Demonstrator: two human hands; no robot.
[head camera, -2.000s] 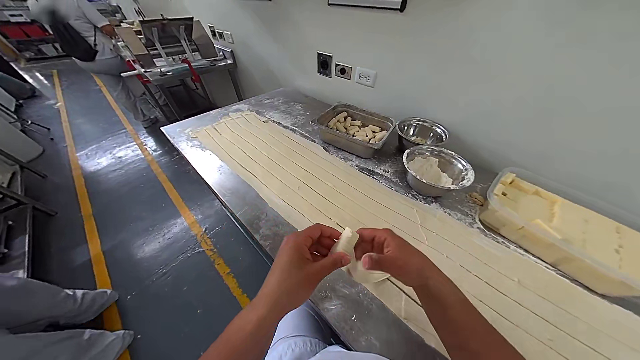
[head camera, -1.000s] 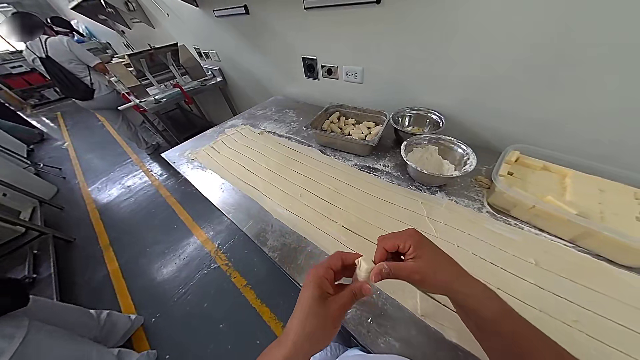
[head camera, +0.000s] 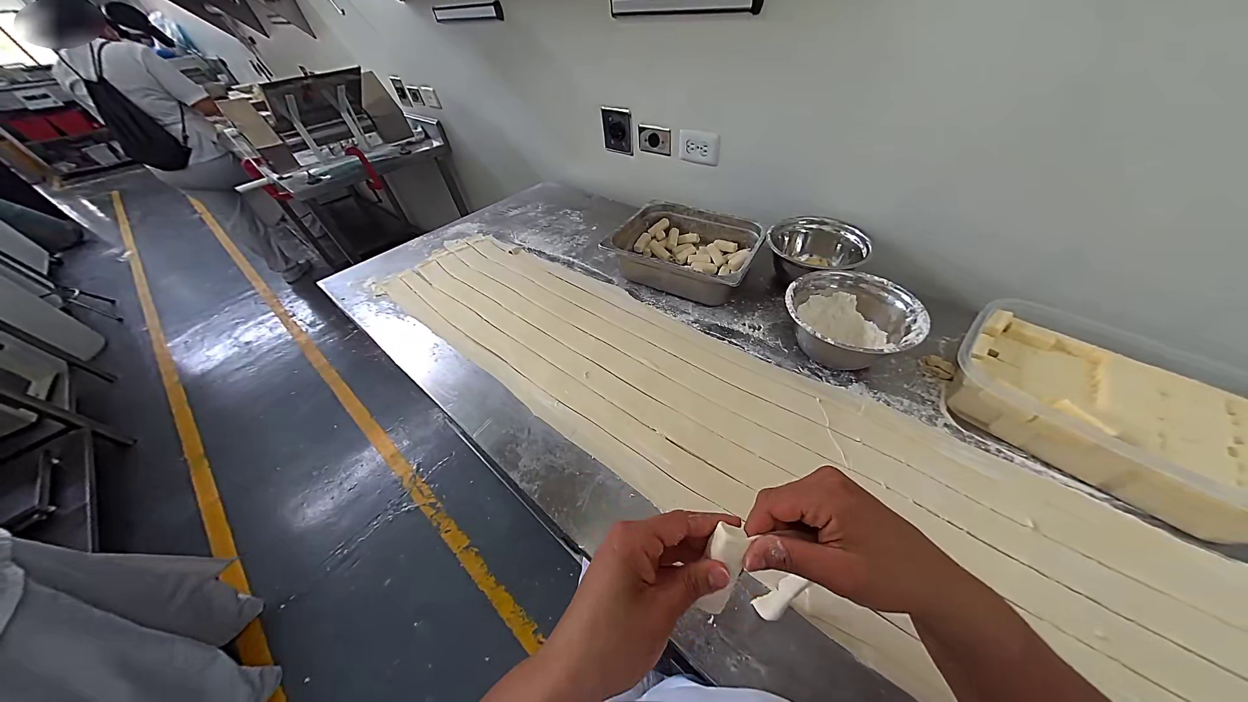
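Observation:
Between the fingertips of my left hand (head camera: 655, 575) is a small roll of dough (head camera: 724, 561). My right hand (head camera: 843, 546) pinches the dough at the roll's right side, and a loose end of dough strip (head camera: 780, 597) hangs below it. Both hands are over the near edge of a long rolled sheet of dough (head camera: 624, 375), cut lengthwise into several strips. Behind the sheet, a steel pan (head camera: 682, 278) holds many small pale pieces. Beside it are a steel bowl of flour (head camera: 848, 327) and another steel bowl (head camera: 819, 244). A plastic tub of cheese (head camera: 1092, 439) is at the right.
The steel table (head camera: 546, 439) is dusted with flour and meets a wall with outlets (head camera: 699, 147). A person with a black backpack (head camera: 132, 112) stands by a machine (head camera: 336, 127) at the far left. Grey fabric (head camera: 117, 624) shows at lower left, above a floor with yellow lines (head camera: 361, 409).
The dough was between both hands in the earlier frames too. Now a loose strip end shows hanging below the right hand. The view has turned somewhat.

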